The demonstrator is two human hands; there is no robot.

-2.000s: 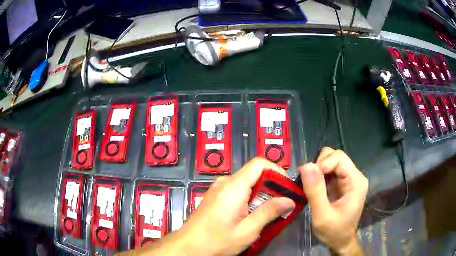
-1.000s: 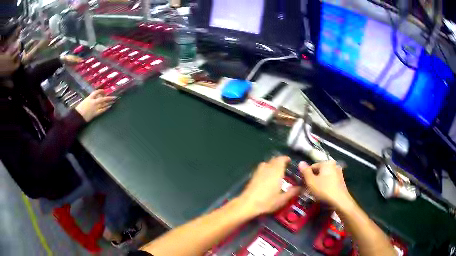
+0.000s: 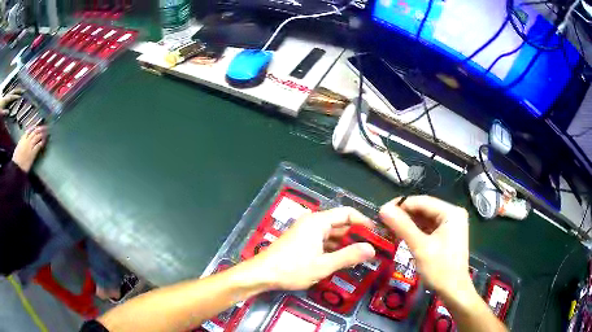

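Note:
My left hand (image 3: 318, 249) holds a red handheld unit (image 3: 371, 238) above the clear blister tray (image 3: 285, 175). My right hand (image 3: 431, 237) is at the end of that unit, its thumb and fingers pinched on a small dark item, perhaps the cable plug; whether it is in the unit cannot be told. Several red units with white labels and dark rings lie in the tray pockets, such as one red unit (image 3: 393, 295) just below my hands.
Two white scanners (image 3: 370, 146) (image 3: 496, 198) lie below the monitor (image 3: 480, 48). The shelf (image 3: 285, 97) holds a blue mouse (image 3: 248, 67), a black bar-shaped item (image 3: 308, 63) and a smartphone (image 3: 384, 83). At left are other trays (image 3: 55, 81) and a coworker's hand (image 3: 29, 146).
The view has swung left, then partly back right and down towards the tray. Both hands stay together at the unit. The coworker now shows only at the left edge.

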